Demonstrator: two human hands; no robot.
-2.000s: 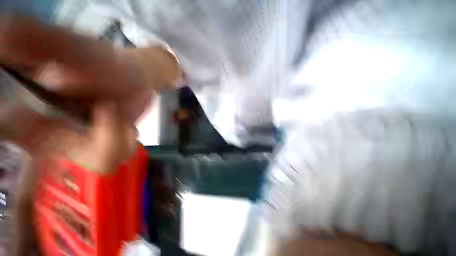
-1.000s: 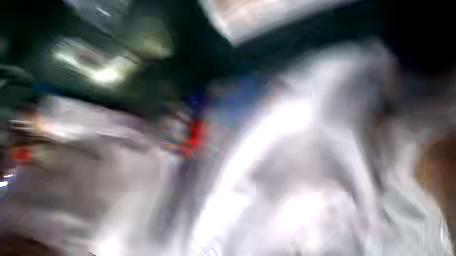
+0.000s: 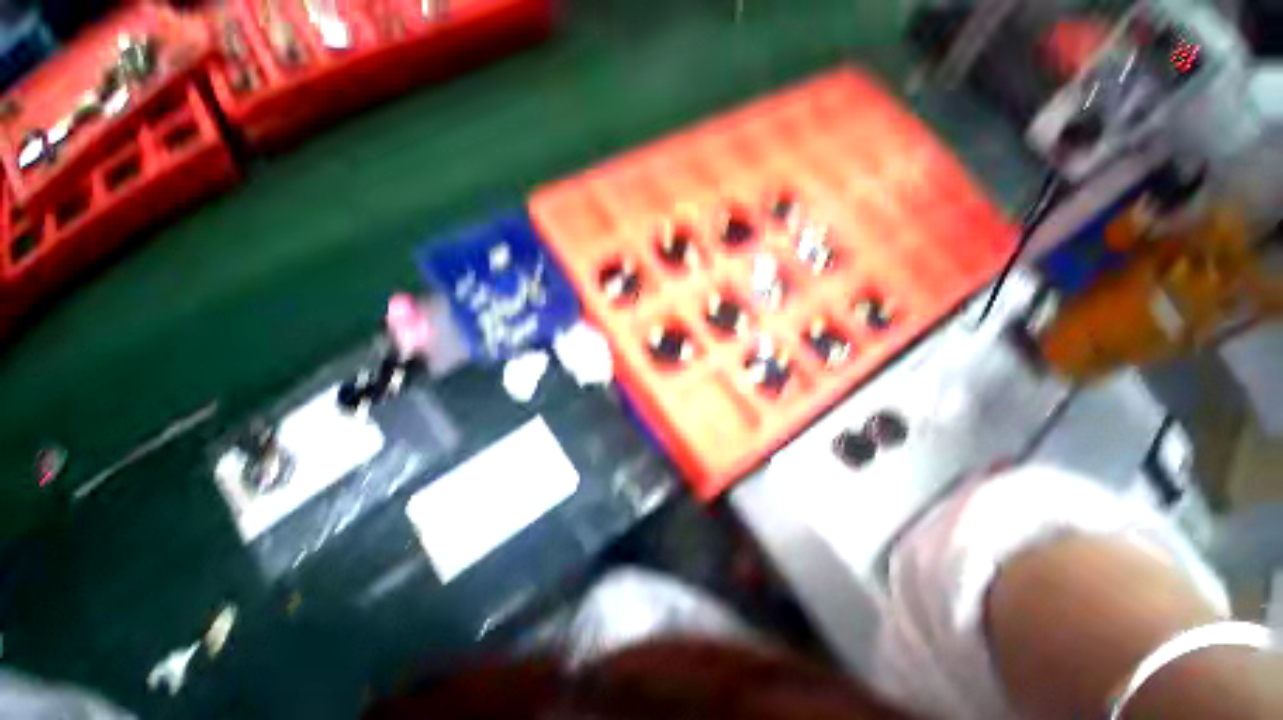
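Neither of my hands shows. A bare forearm with a white sleeve and a white band enters at the lower right; its hand is past the picture's edge. A red-orange compartment tray lies right of centre, with several round dark and silvery units in its lower part. A blue parts bin with tiny whitish pieces touches its left side. Two dark round parts lie side by side on the white machine base. The picture is blurred.
White crumpled pieces and a pink lump lie by the bin. A white sheet and clear bag lie on the dark mat. More red trays are upper left. Orange-brown fixtures are at the right.
The view has swung from blurred white clothing to the bench, bringing the tray, bin and machine base into sight. The blurred hands at the left two seconds ago are gone.
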